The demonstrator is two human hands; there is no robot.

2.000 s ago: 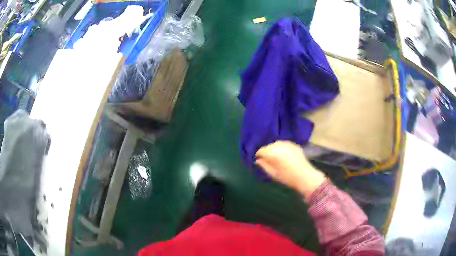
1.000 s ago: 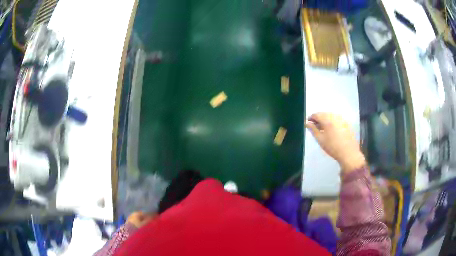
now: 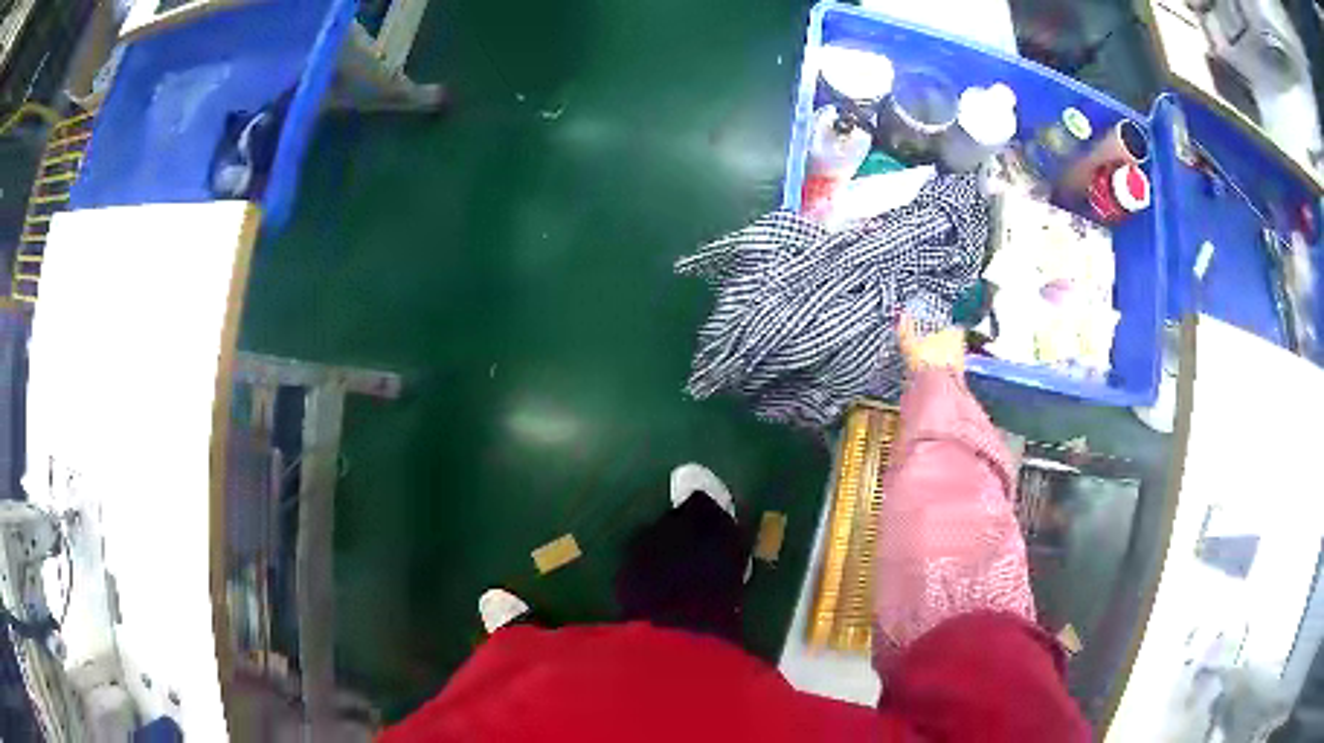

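Observation:
A checked apron [image 3: 835,298], black and white and bunched so it looks striped, hangs over the near left edge of a blue tray [image 3: 1147,290]. My right hand [image 3: 929,346] is at the apron's right side, fingers bent against the cloth. It looks closed on the apron, though the fingertips are partly hidden. A red-and-white checked sleeve cover [image 3: 951,508] is on my right forearm. My left hand is not in view.
The tray holds cups, jars, a red-ended roll [image 3: 1118,190] and patterned cloth [image 3: 1056,283]. A yellow slatted rack [image 3: 854,530] lies below it. White tables [image 3: 131,349] stand at both sides. Yellow pieces [image 3: 556,553] lie on the green floor.
The view has moved along the aisle; the purple cloth is out of view. The tray and apron have come into view, and my right hand, empty before, is at the apron. My left hand has left view.

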